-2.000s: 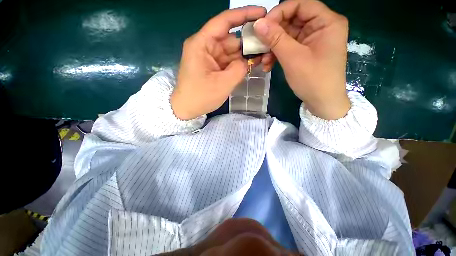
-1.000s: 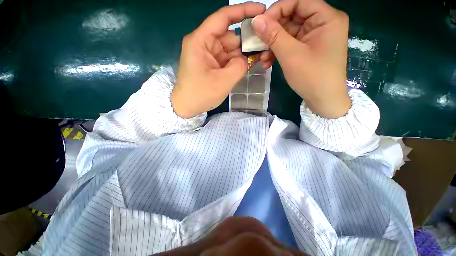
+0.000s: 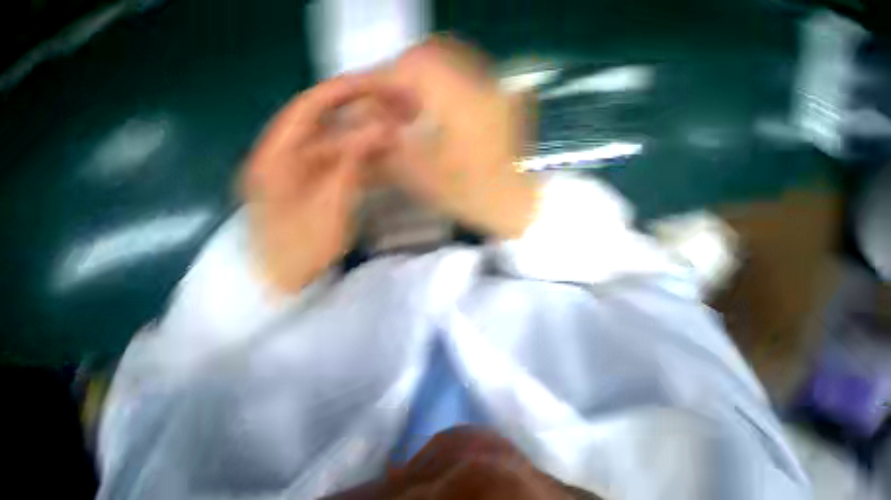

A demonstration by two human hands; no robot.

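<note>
The view is strongly blurred. My left hand (image 3: 308, 181) and my right hand (image 3: 459, 137) are close together over the green bench, fingers meeting. A small pale thing may lie between the fingertips, but the blur hides whether either hand holds it. The release liner strip (image 3: 366, 34) shows as a white band beyond my hands. Its near part (image 3: 405, 229) looks grey-beige, below my hands at the bench's near edge. Single pads cannot be made out.
The glossy green bench (image 3: 107, 210) spans the view, with bright reflections. A brown cardboard box (image 3: 782, 283) is at the right, with whitish crumpled material (image 3: 699, 244) by its edge. A purple thing (image 3: 850, 391) is at the lower right. A dark shape (image 3: 39, 430) is at the lower left.
The camera view has turned and shifted, so hands and strip appear farther left and blurred. My hands stay close together. The pale square seen clearly between my fingers before is no longer distinct.
</note>
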